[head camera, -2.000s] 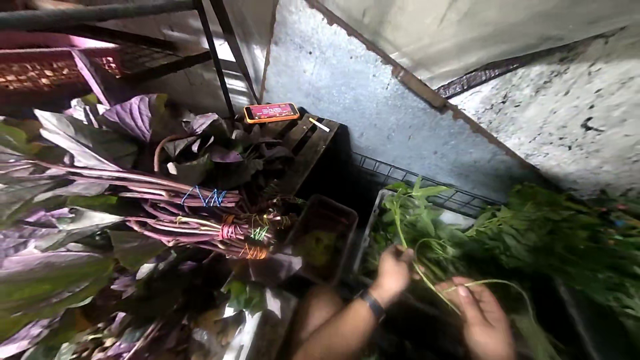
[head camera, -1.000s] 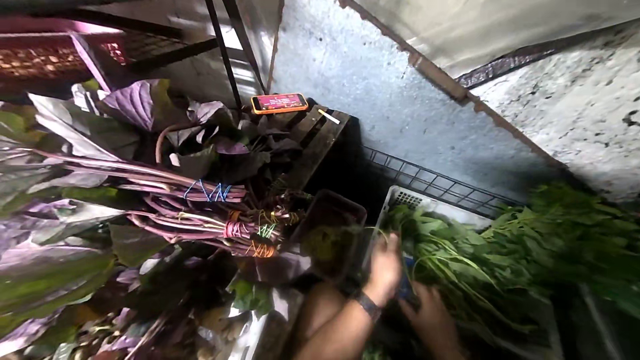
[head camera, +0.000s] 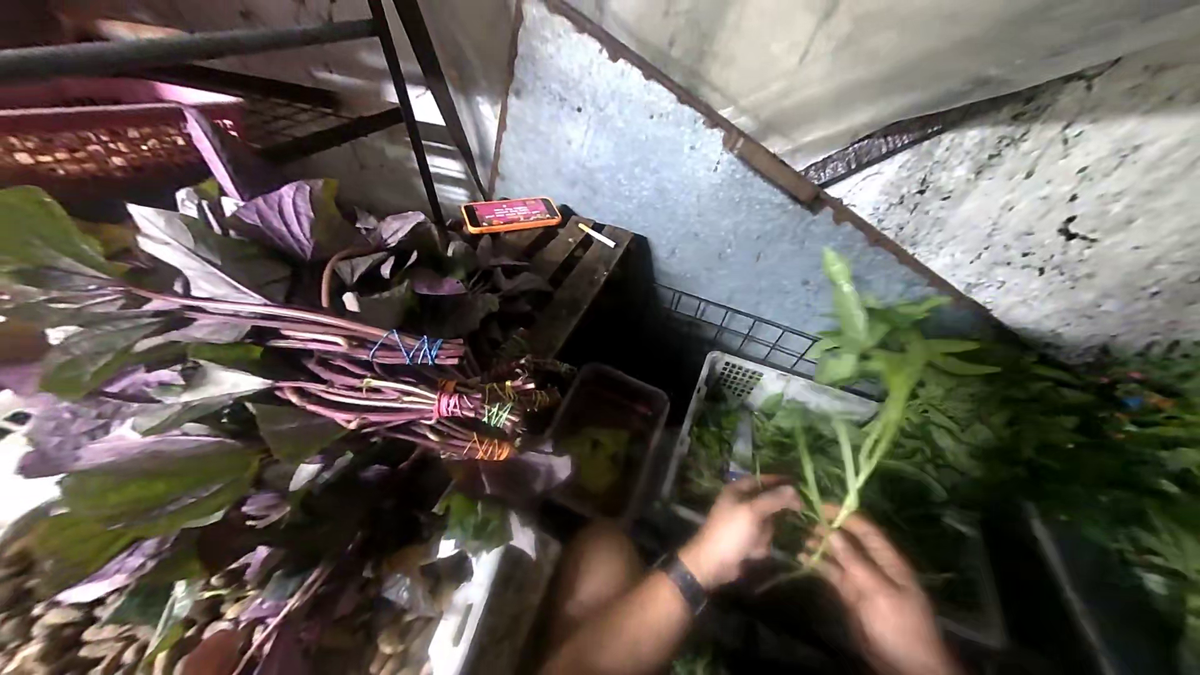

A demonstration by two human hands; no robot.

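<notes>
My right hand (head camera: pixel 867 572) grips the lower stems of a leafy green sprig (head camera: pixel 877 431), whose leaves stand up and lean right. Beside those stems is my left hand (head camera: pixel 745 525), with a dark band on its wrist; its fingers are curled and blurred, and whether they hold a stem cannot be told. Beneath and behind the sprig, a pale perforated plastic crate (head camera: pixel 689 436) holds loose greens (head camera: pixel 937 450). Bundles of purple stems (head camera: pixel 403 403) with broad green and purple leaves lie at left, tied with coloured rubber bands (head camera: pixel 459 405).
A phone in an orange case (head camera: pixel 511 216) and a white stick (head camera: pixel 597 235) rest on a slatted wooden crate (head camera: pixel 586 281). A dark plastic tub (head camera: pixel 661 403) stands left of the pale crate. More greens (head camera: pixel 1106 469) fill the right side. A red basket (head camera: pixel 103 141) sits under a metal frame at upper left.
One second ago my hands were lower over the crate's left edge, beside something blue. Now a sprig stands upright at my right hand, and my hands are farther right.
</notes>
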